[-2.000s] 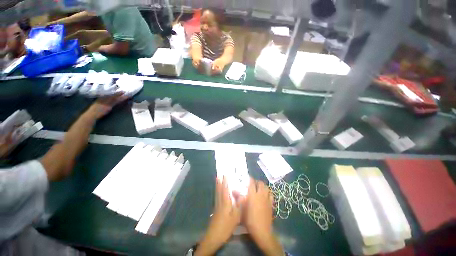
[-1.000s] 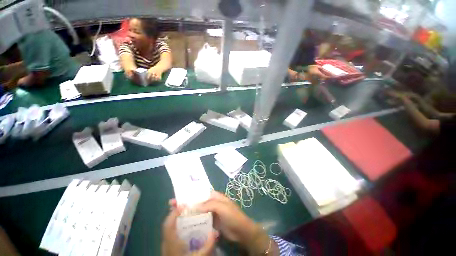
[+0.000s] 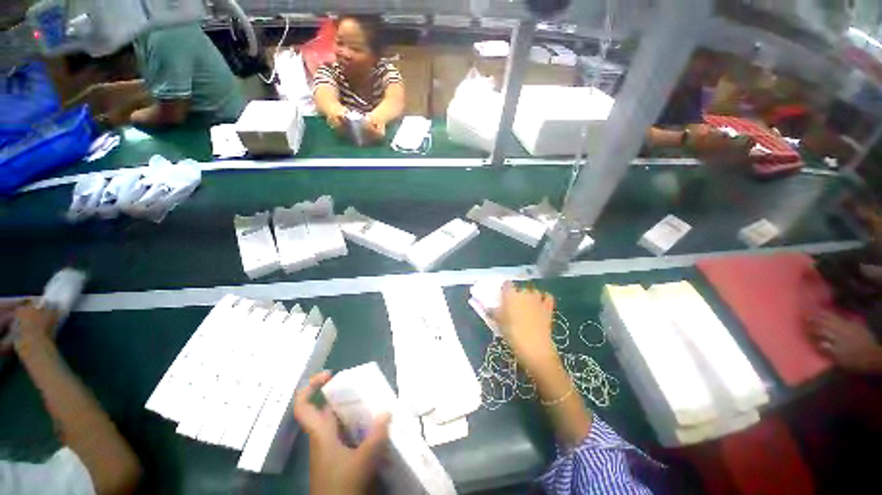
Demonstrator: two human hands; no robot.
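Note:
My left hand holds a made-up white carton, tilted, at the bottom centre. My right hand has its fingers on the small pile of white leaflets near the white strip; whether it grips one cannot be told. Flat cartons lie piled between my hands. A row of set-up cartons with open flaps at the far end lies left of my left hand. Rubber bands lie tangled around and right of my right forearm.
White cartons lie scattered beyond the white strip. Carton bundles and a red mat are at right. A grey metal post slants across. A neighbour's hands hold a white piece at left. A person sits opposite.
My right hand has left the carton and moved to the leaflets. My left hand alone now holds the carton, further from the flat pile. The camera view has swung back left.

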